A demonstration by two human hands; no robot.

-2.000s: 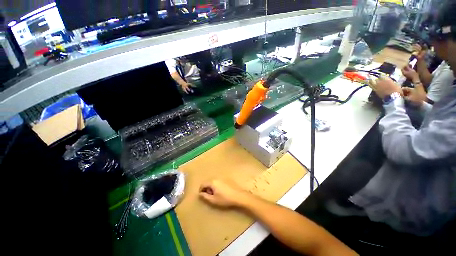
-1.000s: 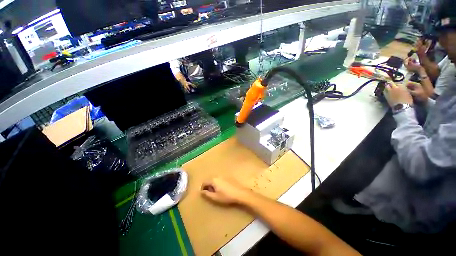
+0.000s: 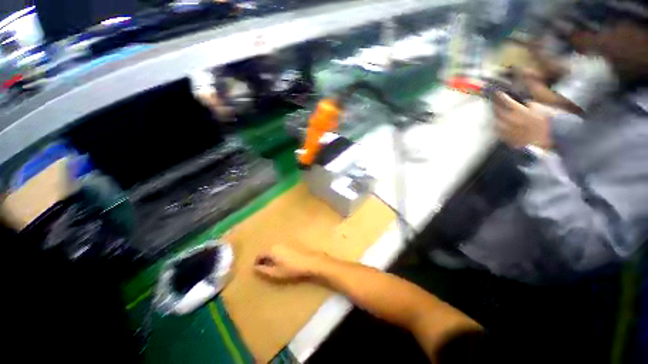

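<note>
The frame is blurred. My right hand (image 3: 282, 264) rests curled on the tan board (image 3: 259, 313), its forearm coming from the lower right. A dark spot shows between its fingers; I cannot tell whether it is a small part or a gap. The open parts bag (image 3: 217, 264), with a dark pile inside, lies left of the hand. The orange electric screwdriver (image 3: 320, 129) stands behind the hand, tip down, beside the pale screw feeder (image 3: 339, 186). My left hand is not in view.
A ridged clear tray (image 3: 206, 192) lies behind the board. A cardboard piece (image 3: 39, 195) and a large black bin (image 3: 57, 298) are at left. At right a person in grey (image 3: 568, 185) sits with hands raised over the white bench (image 3: 426, 167).
The view has swung, so the bench things sit further left in the picture and are blurred. My right hand keeps its curled pose on the board. The seated person appears nearer.
</note>
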